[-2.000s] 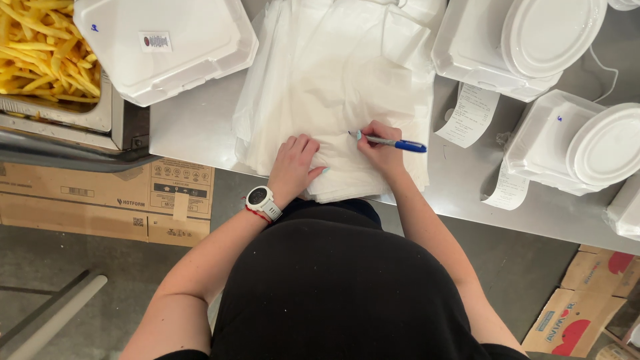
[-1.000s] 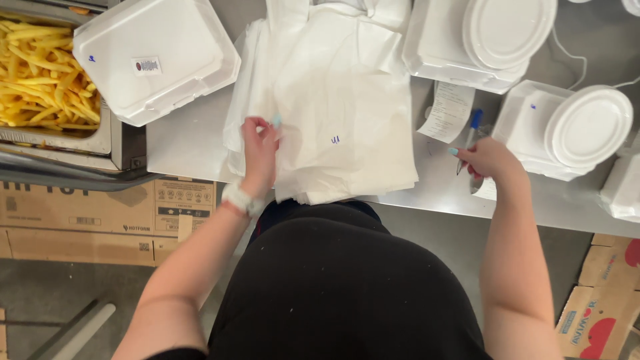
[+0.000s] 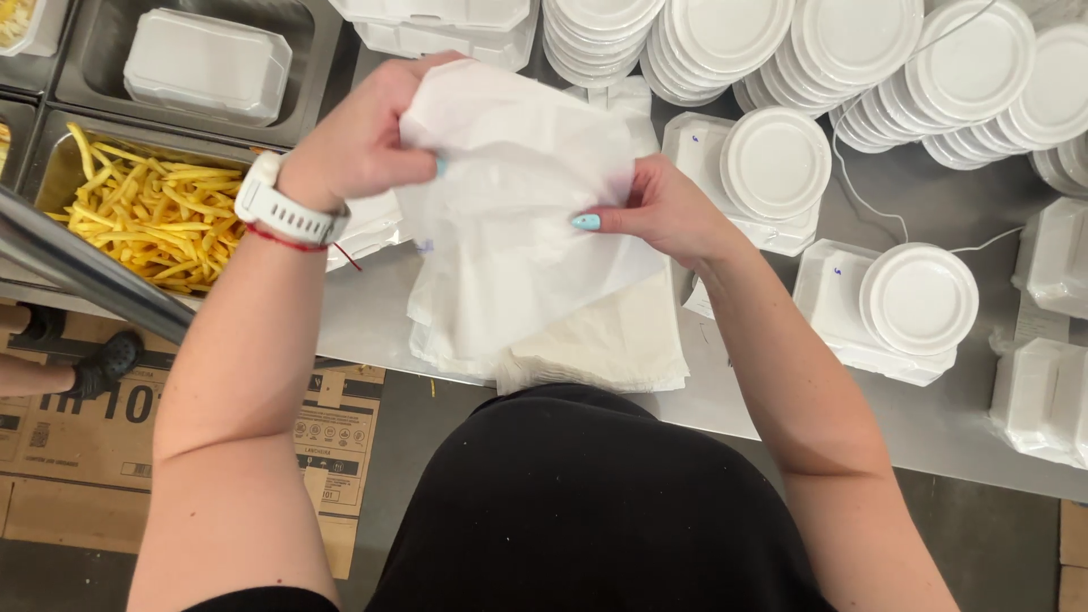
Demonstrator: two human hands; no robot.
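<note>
A white plastic bag [image 3: 518, 195] is held up off the steel counter, pinched at its upper left by my left hand [image 3: 374, 127] and at its right side by my right hand [image 3: 671, 208]. Several more white bags lie in a flat stack [image 3: 620, 340] beneath it, at the counter's front edge. Part of a paper receipt [image 3: 699, 299] shows beside my right forearm. The blue pen is not visible.
French fries [image 3: 161, 212] fill a steel pan at left; a foam container [image 3: 208, 68] sits in the pan behind. Stacked round white lids [image 3: 731, 34] line the back. Closed foam containers [image 3: 875, 340] with lidded tubs stand at right. Another person's shoe [image 3: 106, 364] shows at lower left.
The pen, in my right hand earlier, is out of sight. Both hands have moved up the counter and taken hold of a bag, which is now lifted. The view has shifted to show more of the back.
</note>
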